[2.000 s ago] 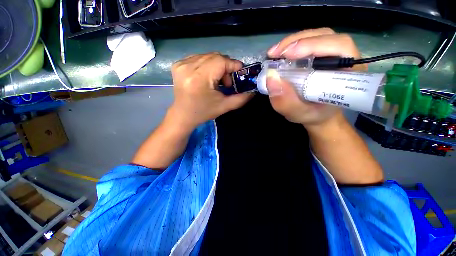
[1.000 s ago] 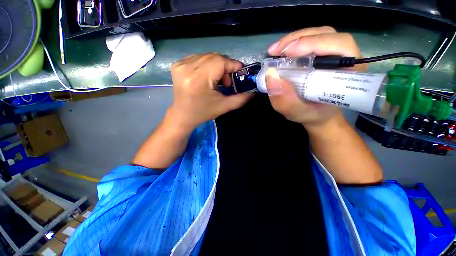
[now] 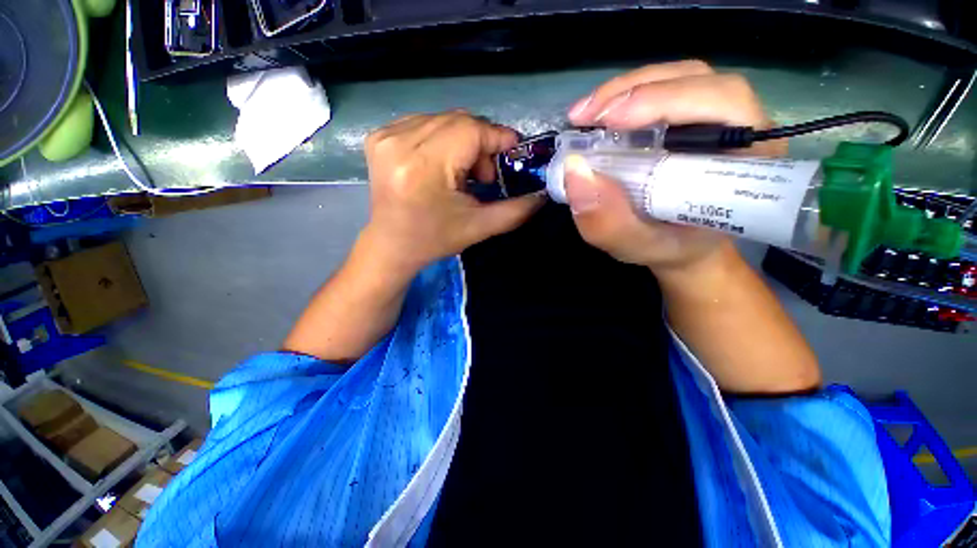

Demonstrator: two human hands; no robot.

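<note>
My left hand (image 3: 434, 187) holds a small black housing (image 3: 522, 169) with a silvery outline between thumb and fingers, near the bench edge. My right hand (image 3: 664, 161) is closed around a clear dispensing syringe (image 3: 734, 198) with a white label. A green adapter (image 3: 860, 203) sits on its rear end, and a black cable (image 3: 712, 135) leaves the clear block on the barrel. The syringe's front end is at the right side of the housing. The needle tip is mostly hidden, so contact cannot be told.
A black parts tray (image 3: 429, 30) with housings lies along the back of the green bench (image 3: 354, 123). White crumpled tissue (image 3: 279, 116) lies at left, near a round fan (image 3: 38, 70). A parts rack (image 3: 900, 284) is low at right. A blue stool (image 3: 923, 455) stands on the floor.
The syringe and its green adapter have shifted slightly to the left, and the syringe has turned a little in my right hand. My left hand and the housing have barely moved.
</note>
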